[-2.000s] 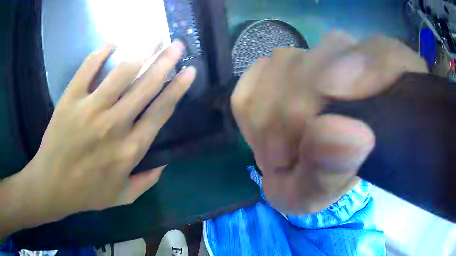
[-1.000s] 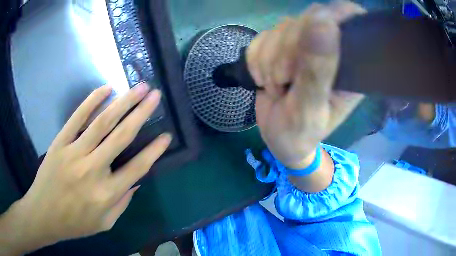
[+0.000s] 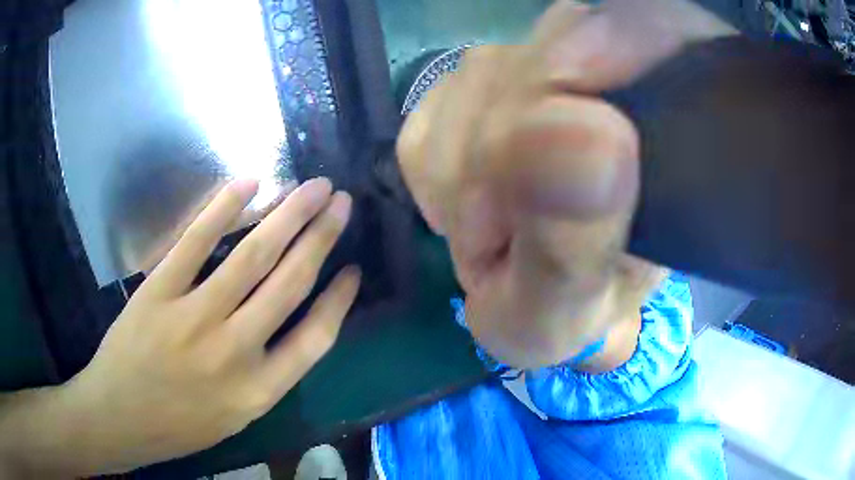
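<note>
A flat device unit (image 3: 187,103) with a large silver area and a honeycomb-patterned strip (image 3: 302,70) lies in a black tray (image 3: 370,122) at the left. My left hand (image 3: 206,319) rests spread over the unit's near end, fingertips at the silver area and strip, holding nothing. My right hand (image 3: 534,187), blurred, is closed around a thick dark electric screwdriver (image 3: 750,159) right of the tray. The screwdriver's dark nose points left near the tray's right side; its tip is not clear. The round perforated screw plate (image 3: 436,80) is mostly hidden behind my right hand.
The dark green bench (image 3: 384,361) has its near edge below my hands. My light blue sleeve and smock (image 3: 600,422) are at the bottom. A white surface (image 3: 778,403) stands at the lower right. Blurred equipment is at the upper right. A pale shoe tip (image 3: 321,464) shows below.
Since one second ago, my right hand and the screwdriver have moved left relative to the screw plate, from over it toward the tray. The view has shifted. My left hand stays on the unit.
</note>
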